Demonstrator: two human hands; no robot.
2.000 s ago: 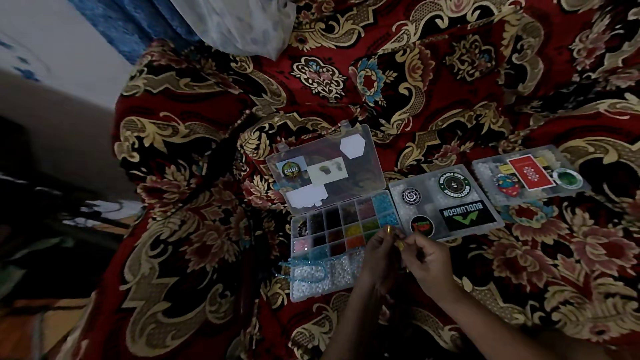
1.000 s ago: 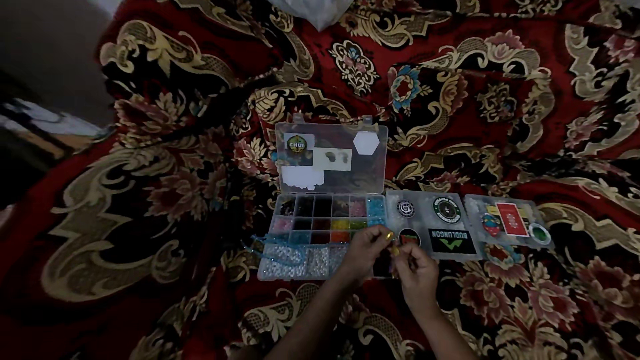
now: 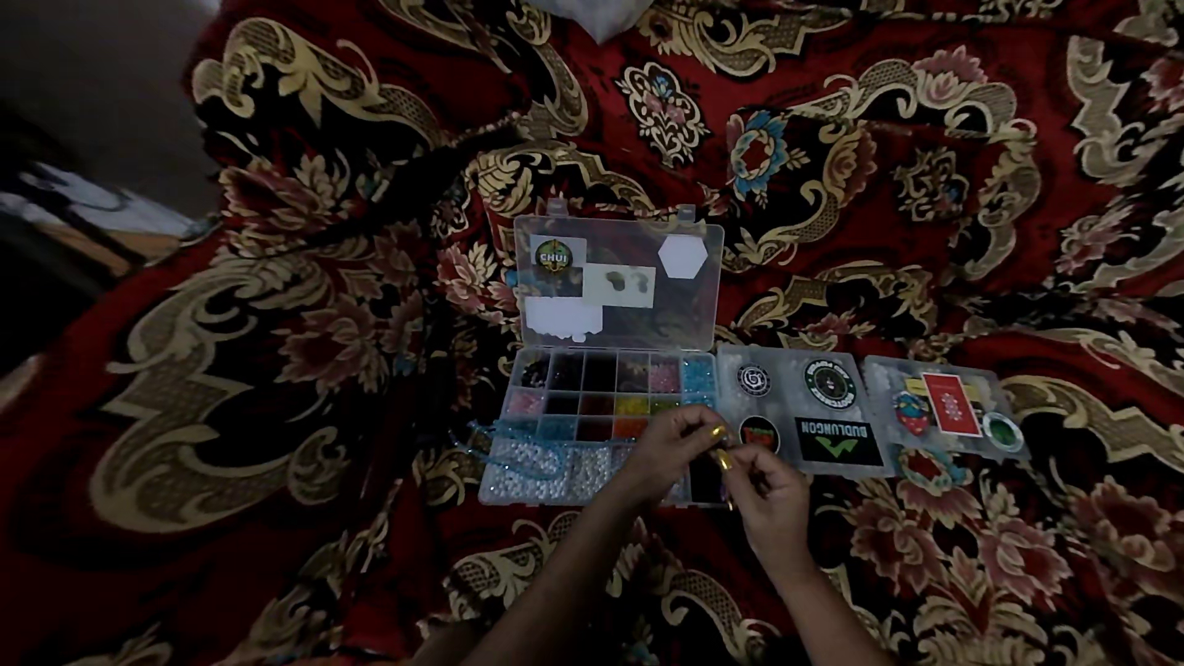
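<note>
An open clear plastic compartment box [image 3: 618, 344] lies on the patterned cloth, its lid raised. Its compartments hold beads sorted by colour, with white beads [image 3: 529, 468] at the near left. A strand of blue beads [image 3: 500, 460] is draped over the left side. My left hand [image 3: 680, 450] is above the box's near right part, thumb and fingertips pinched together. My right hand [image 3: 766, 492] meets it fingertip to fingertip, just right of the box. Something tiny may be between the fingertips, too small and dark to identify. Both hands have shiny yellow nails.
Right of the bead box lie a closed clear case [image 3: 786, 363] with stickers and, beyond it, a smaller case [image 3: 1006, 393] with a red card on it. Red floral cloth [image 3: 370, 305] spreads all around in folds. A whitish plastic bag [image 3: 597, 14] is at the top edge.
The view has shifted. The hands stay close together near the right side of the bead box; no other change is plain.
</note>
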